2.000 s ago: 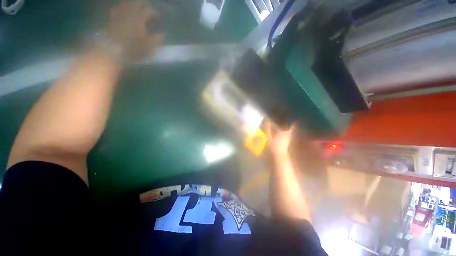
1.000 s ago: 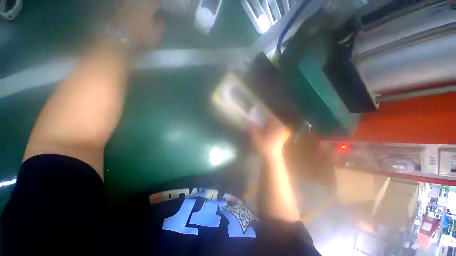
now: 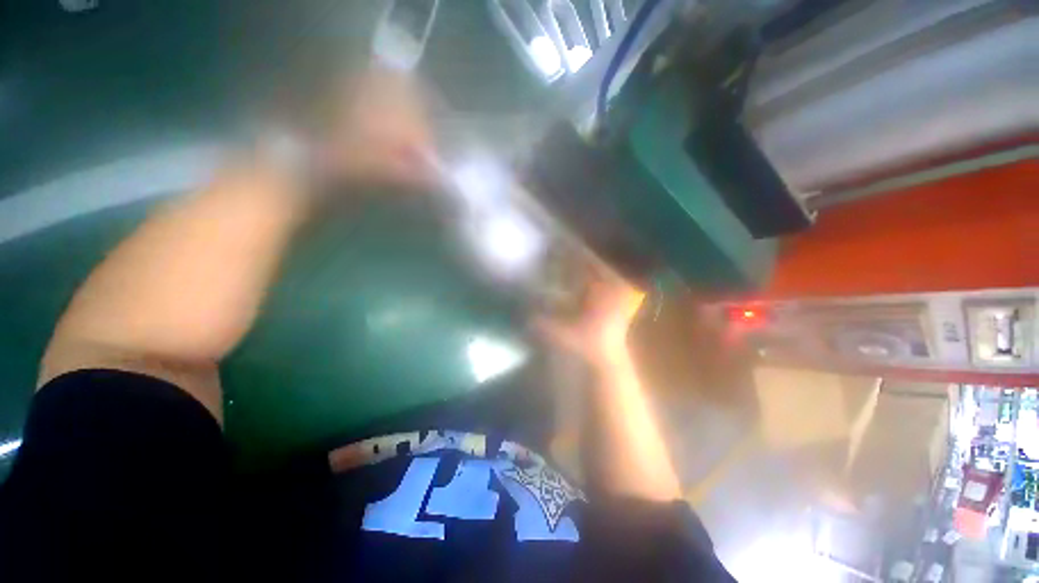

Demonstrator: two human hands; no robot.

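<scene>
My left hand [image 3: 370, 131] is blurred at the upper middle. A white plastic loop part [image 3: 492, 216] extends from its fingertips toward the lower right and appears held at its upper end. My right hand [image 3: 592, 322] is at the near end of the fixture [image 3: 558, 273], beside the orange-yellow fixture end [image 3: 636, 300]; its fingers are blurred and I cannot tell whether they grip anything. The fixture is mostly hidden behind the white part and my right hand. The green machine head [image 3: 684, 194] stands just beyond it.
Several white loop parts [image 3: 536, 40] lie side by side at the top, with another [image 3: 405, 29] left of them. A blue hose [image 3: 621, 68] curves by the machine. An orange cabinet [image 3: 911, 239] with a glowing red light [image 3: 749, 314] and a cardboard carton [image 3: 815, 404] are at right.
My left hand has moved right and down toward the fixture, with a white part now showing at its fingertips. My right hand stays at the fixture's near end.
</scene>
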